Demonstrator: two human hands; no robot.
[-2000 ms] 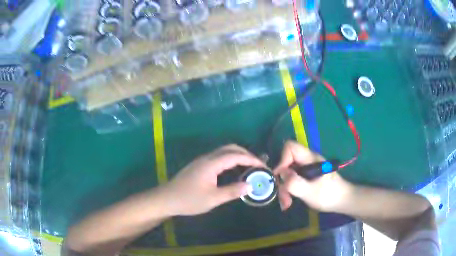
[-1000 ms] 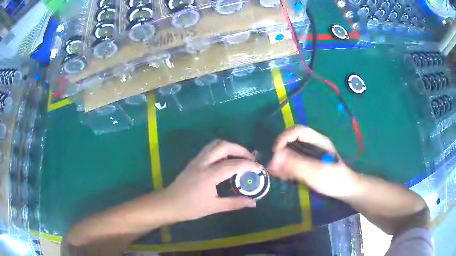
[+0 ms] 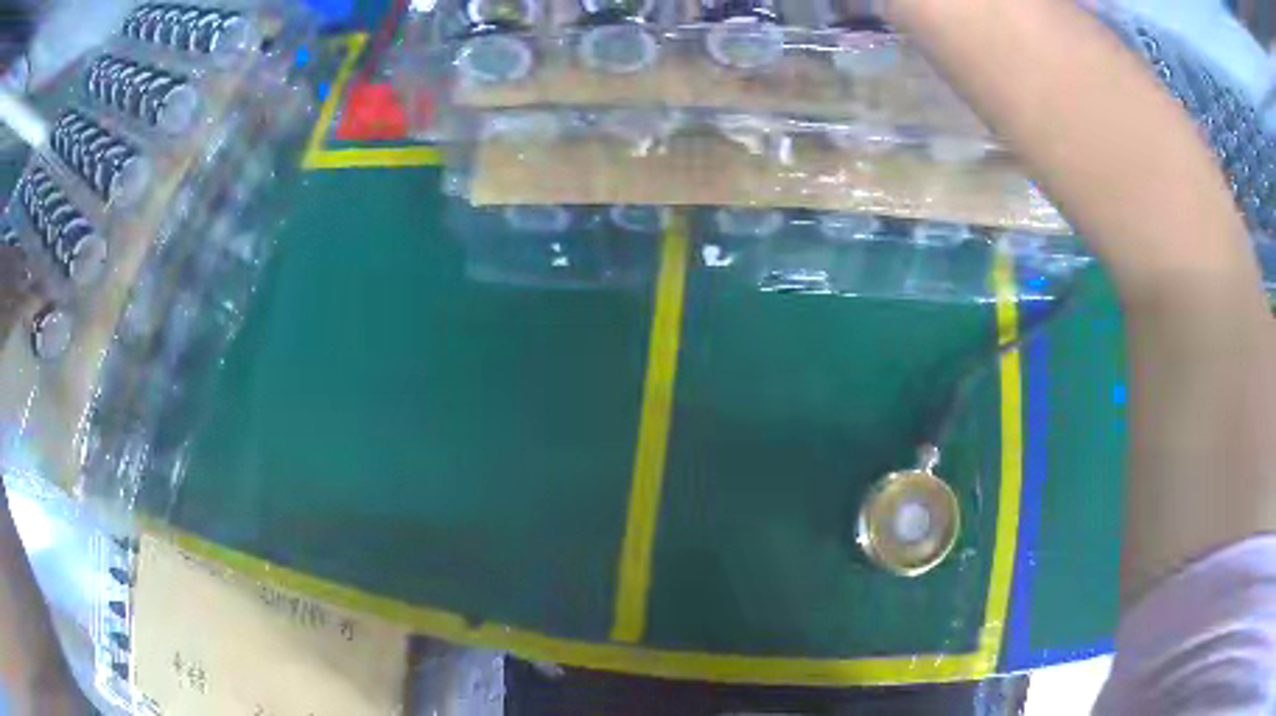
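Observation:
The round test fixture (image 3: 908, 522), a gold-coloured ring with a pale centre, lies on the green mat at the right, with no hand on it. A dark cable (image 3: 966, 379) runs from it toward the upper right. My right forearm (image 3: 1168, 266) reaches up along the right side; the hand is beyond the top edge. My left hand (image 3: 17, 304) is cut off and blurred at the left edge, beside a small round part (image 3: 52, 333); whether it holds the part cannot be told. The probe is not visible.
Clear blister trays with a cardboard sheet (image 3: 756, 168) between them stand at the back. Stacked trays (image 3: 168, 336) line the left side, with rows of round parts at upper left. Cardboard with handwriting (image 3: 266, 629) is at lower left. Yellow and blue tape marks the mat.
The view has swung left. Both hands have left the fixture, which now rests on the mat. The right arm is stretched upward and the left is at the far left edge.

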